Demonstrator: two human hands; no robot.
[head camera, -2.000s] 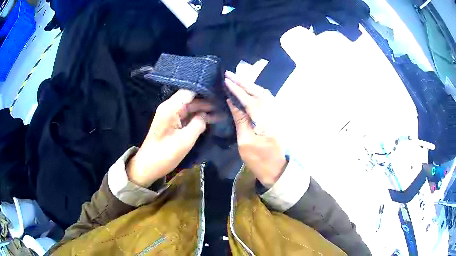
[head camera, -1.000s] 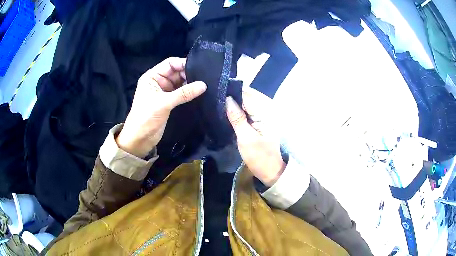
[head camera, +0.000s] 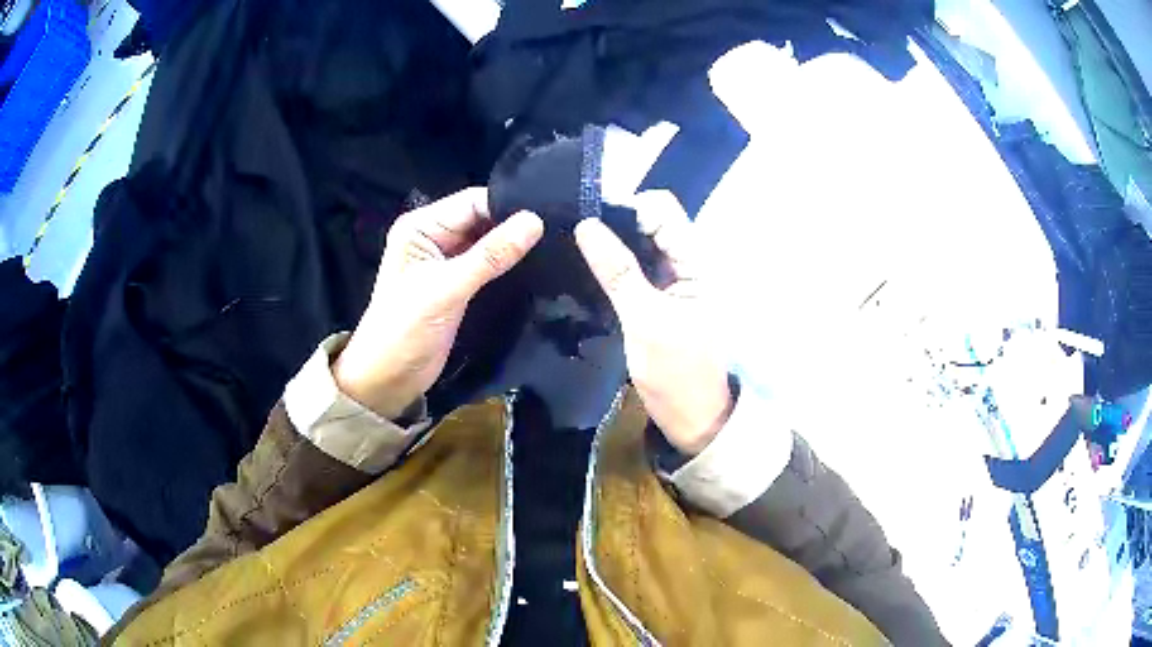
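A dark strip (head camera: 543, 183) is held up in front of me at the centre, its plain black side showing. A narrow grey, speckled edge runs upright along its right part. My left hand (head camera: 436, 272) pinches the strip's left side between thumb and fingers. My right hand (head camera: 651, 316) pinches it at the right, below the grey edge. The fingertips behind the strip are partly hidden. The strip's lower part blends into the dark cloth around it.
A large black garment pile (head camera: 228, 253) lies at the left. More dark cloth (head camera: 657, 63) lies at the top centre. A bright white table surface (head camera: 872, 228) fills the right. A blue bin (head camera: 38, 89) is at the far upper left. A dark band (head camera: 1036, 461) lies at the lower right.
The strip was turned from its plaid face to its black side. Since then the upper part has folded down or shortened in view, and my left hand has moved slightly right.
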